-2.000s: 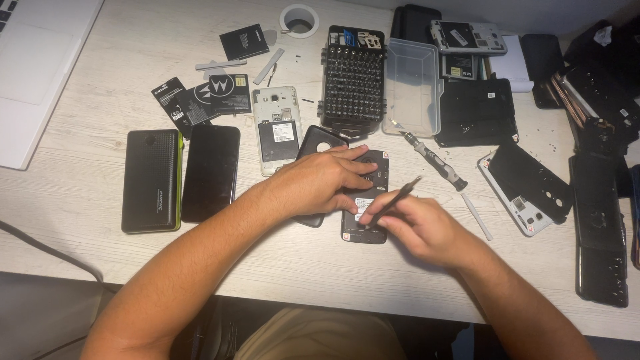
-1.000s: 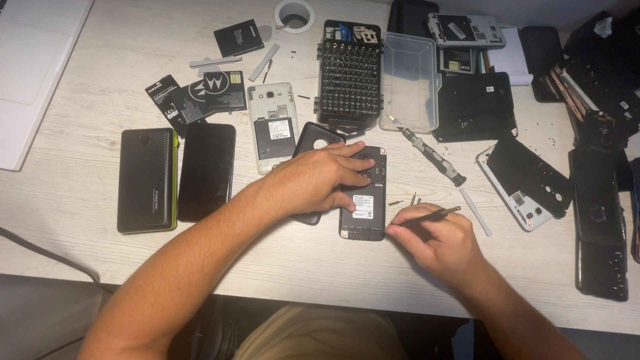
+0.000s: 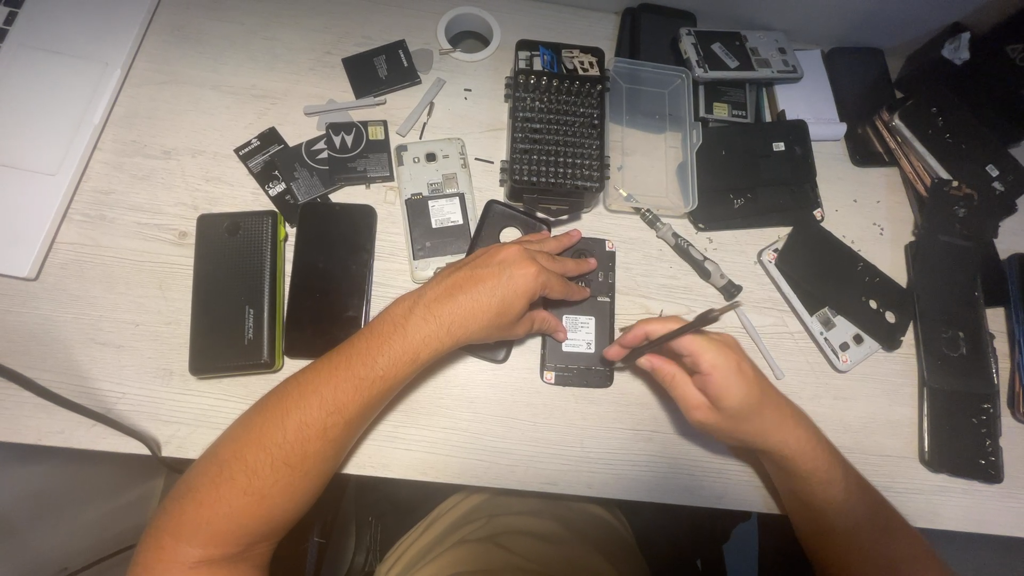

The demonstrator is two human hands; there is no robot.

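A black smartphone with its back cover off (image 3: pixel 578 364) lies on the table, a white label on its battery area. My left hand (image 3: pixel 520 292) lies over its upper left part, fingers spread, pressing on it. My right hand (image 3: pixel 696 368) holds a slim dark pry tool or tweezers (image 3: pixel 680 330), whose working end is at the phone's lower right edge, partly hidden by the fingers. A black back cover with a round hole (image 3: pixel 498 224) lies partly under my left hand. A grey and black screwdriver (image 3: pixel 692 260) rests to the upper right.
A case of screwdriver bits (image 3: pixel 556 132) stands behind the phone, its clear lid (image 3: pixel 652 136) beside it. Left are an opened white phone (image 3: pixel 416 172), loose batteries (image 3: pixel 360 152), a dark phone (image 3: pixel 330 280) and a power bank (image 3: pixel 236 296). Right are phone parts (image 3: pixel 848 288), small screws and a grey plastic stick (image 3: pixel 758 344).
My right hand has moved from over the phone's lower part to its lower right edge, with the dark tool still in it. My left hand has stayed on the phone.
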